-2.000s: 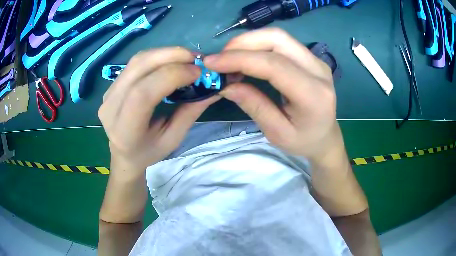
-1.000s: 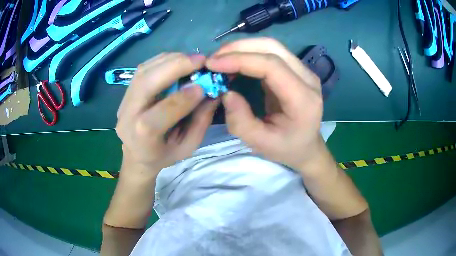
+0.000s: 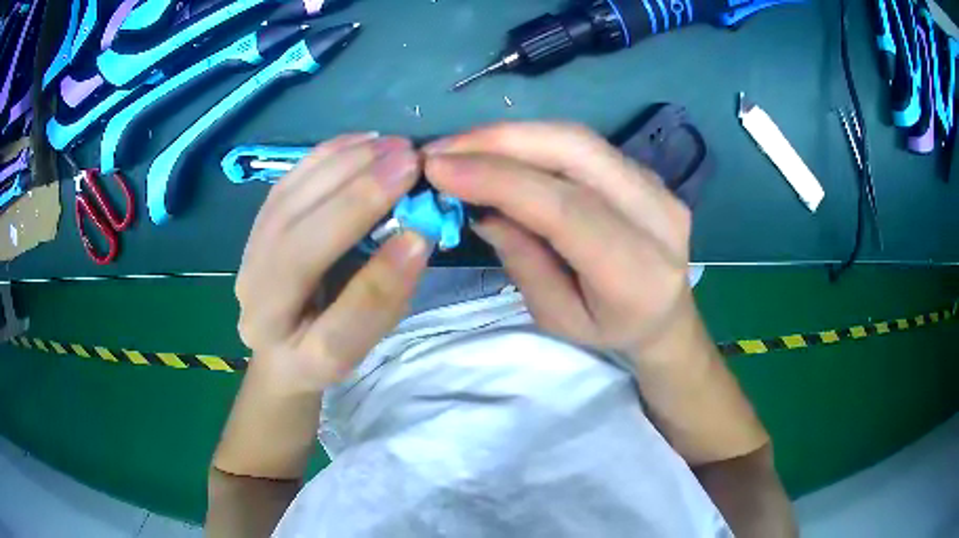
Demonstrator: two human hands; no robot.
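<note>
The device body (image 3: 429, 218), light blue and black, is held between both hands in front of my apron. Its light blue end with small metal parts shows between the fingers. My left hand (image 3: 334, 247) grips it, with the thumb on the light blue end and the fingers over it. My right hand (image 3: 576, 226) is closed on its right side, fingertips at the top edge. A light blue open shell end (image 3: 258, 164) sticks out past my left hand. The fingers hide most of the body; no screw can be made out in the hands.
An electric screwdriver (image 3: 568, 40) lies at the back, bit pointing left. A black fixture (image 3: 670, 149) is behind my right hand. Waiting housings (image 3: 200, 126) and red scissors (image 3: 103, 215) lie left. A white strip (image 3: 781, 152), tweezers (image 3: 862, 158) and black cord (image 3: 848, 63) lie right.
Both hands have come slightly nearer the bench's front edge with the device body, and it has turned in the fingers. More of the light blue shell shows left. The electric screwdriver has shifted slightly.
</note>
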